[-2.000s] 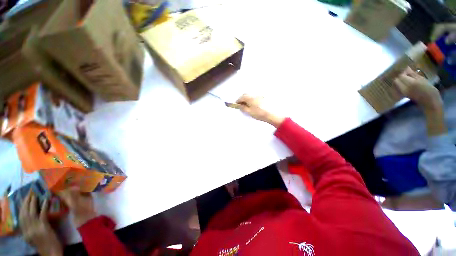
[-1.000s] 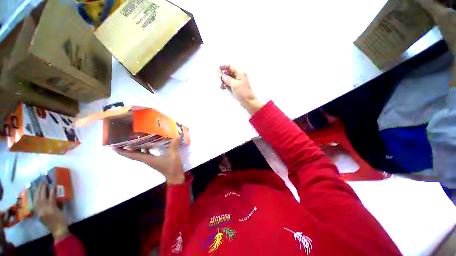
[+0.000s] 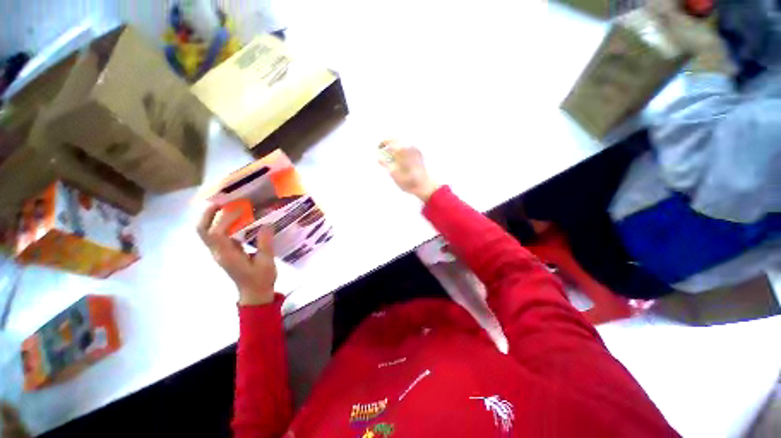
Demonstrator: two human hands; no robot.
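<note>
A retail box (image 3: pixel 300 224) with orange flaps and a picture-printed face stands open in front of me on the white table. Its top flap with a dark slot is raised. My left hand (image 3: pixel 243 257) holds the box at its near left side, fingers on an orange flap and thumb at the front. My right hand (image 3: pixel 402 164) is to the right of the box, over the table, with its fingertips pinched together. Whether something tiny is between them cannot be made out.
A brown carton (image 3: pixel 257 84) lies open-sided behind the box. Larger cartons (image 3: pixel 128 111) stand at the left. Two other retail boxes (image 3: pixel 86 227) lie at the left. A blue and yellow object (image 3: pixel 201 47) is at the back. A neighbouring person's arm (image 3: pixel 694 43) is beside a carton (image 3: pixel 612 81).
My left hand has brought the retail box in from the left and turned it, its slotted flap now up. My right hand no longer shows the slim tool. The other hand at lower left has withdrawn.
</note>
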